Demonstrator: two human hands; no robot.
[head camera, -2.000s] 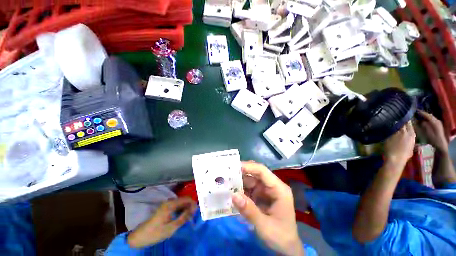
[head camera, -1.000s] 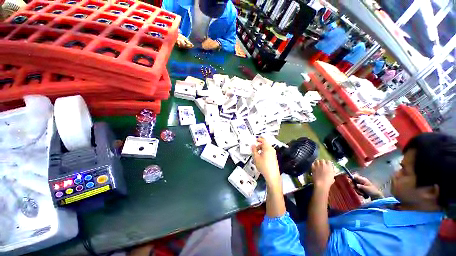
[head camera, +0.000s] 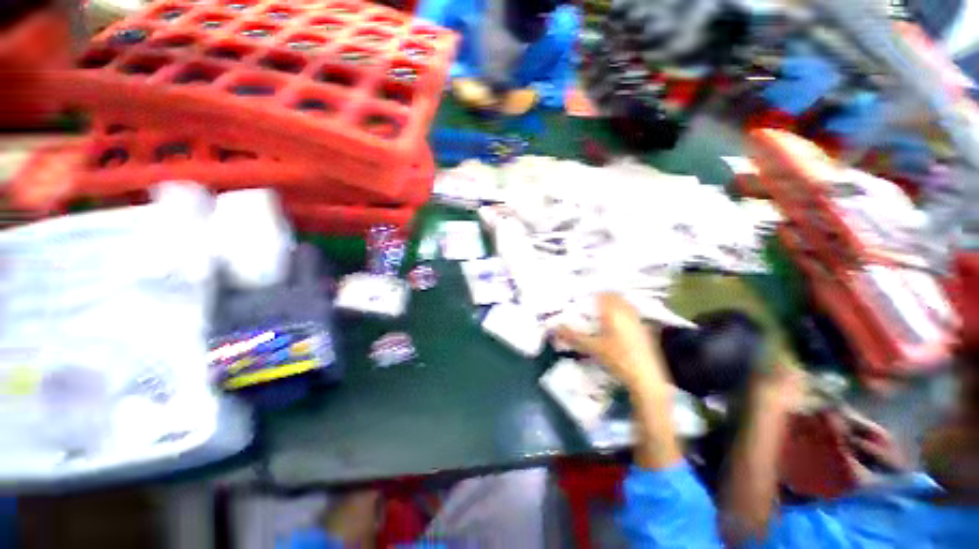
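Note:
The frame is strongly blurred. My right hand (head camera: 617, 345) reaches over the near edge of a heap of white plastic housings (head camera: 633, 225); whether its fingers hold one cannot be told. A white housing (head camera: 580, 390) lies just below it near the bench's front edge. My left hand (head camera: 356, 515) is low at the picture's bottom edge, below the bench, small and partly cut off. Another white housing (head camera: 373, 293) lies beside the dark tape dispenser. A clear round disc (head camera: 393, 349) lies in front of it, and a smaller reddish disc (head camera: 423, 278) to its right.
A white foam box (head camera: 231, 431) stands left of the tape dispenser (head camera: 277, 359). Red compartment trays (head camera: 354, 156) are stacked behind. A black fan (head camera: 714, 352) stands right of my right hand, beside another person's forearm (head camera: 764, 440). More red trays (head camera: 848, 268) stand far right.
Two seconds ago my right hand held a housing above the bench edge; now it is at the heap, and that housing is no longer seen there. The view has lifted and swung.

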